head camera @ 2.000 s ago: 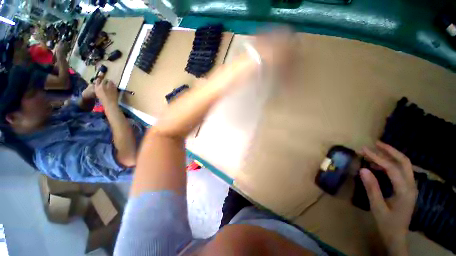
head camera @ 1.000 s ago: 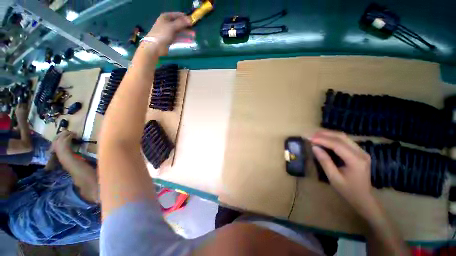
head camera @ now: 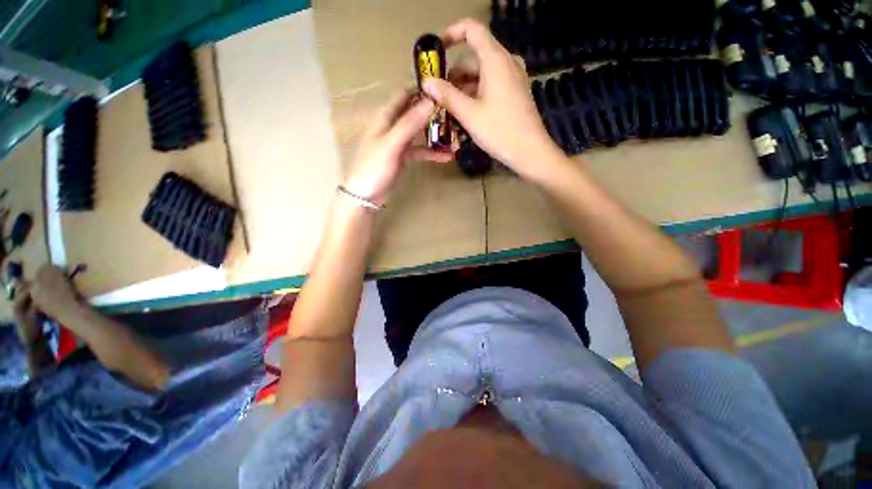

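Note:
An open wired unit, a black shell with a yellow inner part [head camera: 431, 65], is held upright between both hands over the cardboard sheet. My left hand [head camera: 394, 143] grips its lower end, where shiny small parts show. My right hand [head camera: 492, 100] holds its upper part, with the thumb on the yellow part. Another black unit [head camera: 472, 159] lies just below my hands, partly hidden, with a thin black cable [head camera: 486, 215] running down to the bench edge.
Rows of black housing covers [head camera: 636, 100] stand at the right. Wired units with pale labels [head camera: 779, 138] mass at far right. More cover rows [head camera: 188, 218] stand on the left cardboard. A co-worker's arms [head camera: 96, 329] are at left. A red stool [head camera: 779, 263] is below the bench.
My left hand has come back from the green surface with the yellow-showing unit. My right hand has left the black covers and now holds the same unit. The view has turned downward.

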